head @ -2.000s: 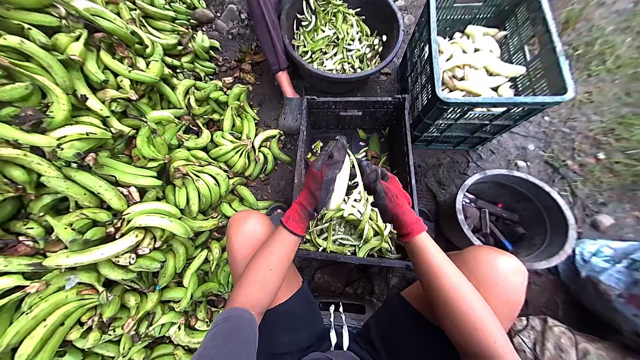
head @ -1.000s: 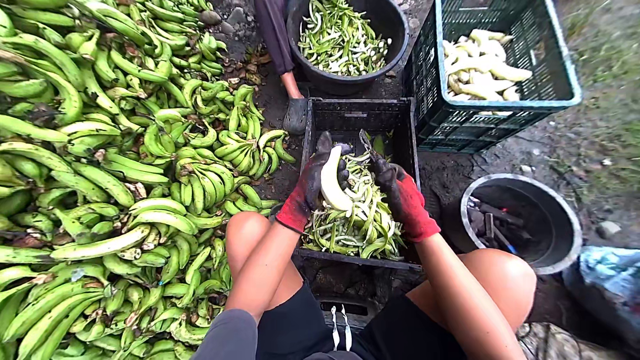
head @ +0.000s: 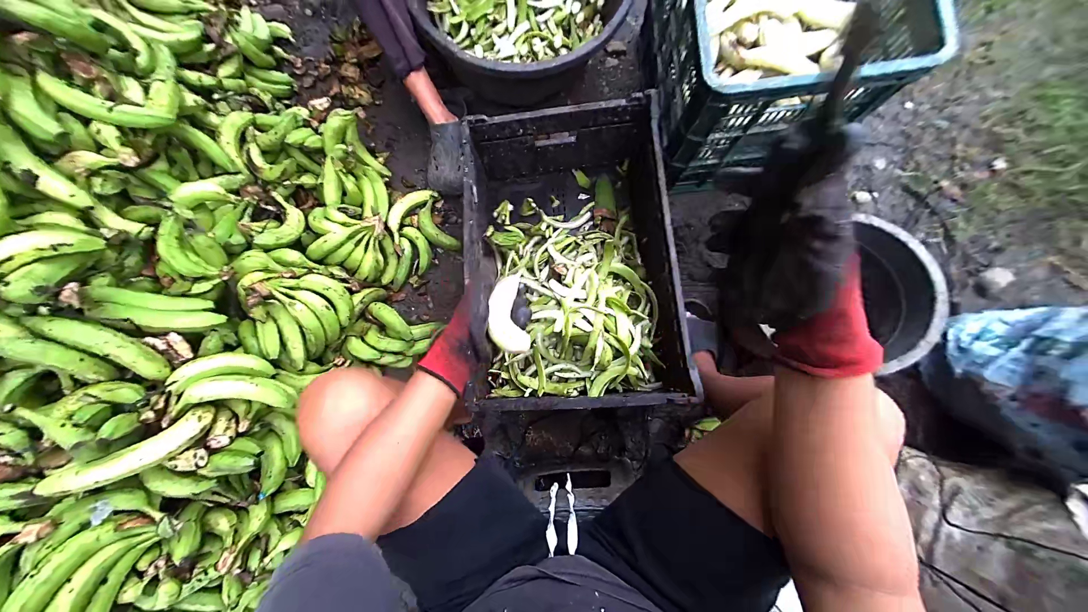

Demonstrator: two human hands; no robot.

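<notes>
My left hand (head: 478, 327), in a red and black work glove, is at the left wall of a black plastic crate (head: 671, 289), with a peeled green banana or plantain (head: 507, 314) held at the fingers. Green and white peel strips (head: 586, 314) lie in the crate below and beside it. My right hand (head: 795, 229), gloved the same way, is raised to the right of the crate, blurred and close to the camera. It grips a dark, blade-like tool (head: 850, 64) that points up past a green plastic crate (head: 807, 85) of peeled fruit (head: 778, 38).
Unpeeled green bananas or plantains (head: 289, 314) cover the ground at left. A black tub (head: 518, 68) of peels stands beyond the crate, near another person's leg and shoe (head: 445, 157). A grey-rimmed bucket (head: 931, 297) and a blue plastic bag (head: 1020, 365) are at right.
My right hand has moved up and to the right, away from above the peels. My left hand has shifted left and lower with the peeled fruit, to the crate's left wall.
</notes>
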